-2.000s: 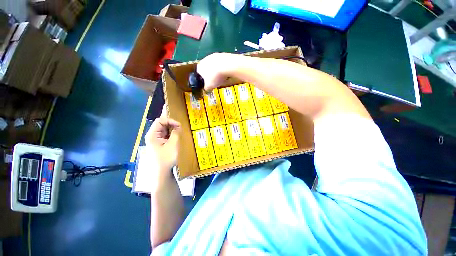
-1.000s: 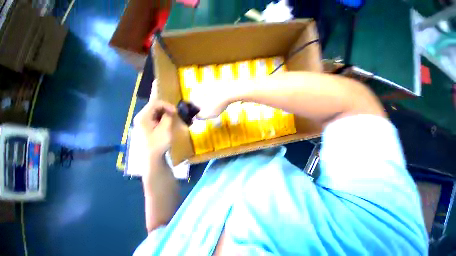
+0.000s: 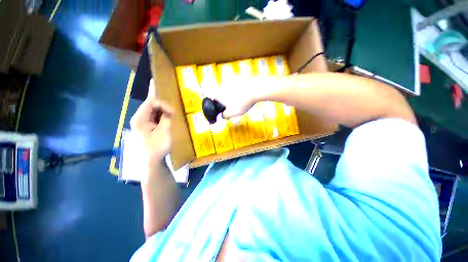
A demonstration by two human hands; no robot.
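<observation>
A large open brown carton (image 3: pixel 226 41) stands in front of me, tilted a little. Yellow product boxes (image 3: pixel 249 130) with white end labels fill its bottom in two rows. My right hand (image 3: pixel 236 96) is inside the carton, closed on a black barcode scanner (image 3: pixel 211 110) just above the boxes. The hand is overexposed and hides part of the rows. My left hand (image 3: pixel 152 125) is at the carton's left wall, with its fingers curled at the wall. Whether it grips the wall is unclear.
A carton with red things (image 3: pixel 120 33) is at the upper left. A white scale (image 3: pixel 19 170) is at the far left. A green-topped table (image 3: pixel 387 46) is at the right, with a red card (image 3: pixel 424 73). A white crumpled piece (image 3: pixel 277 9) lies behind the carton.
The scanner moved from the back-left boxes to the left wall, then right over the front row. The carton's inner back wall now shows more. The view has shifted, and the monitor is mostly out of view.
</observation>
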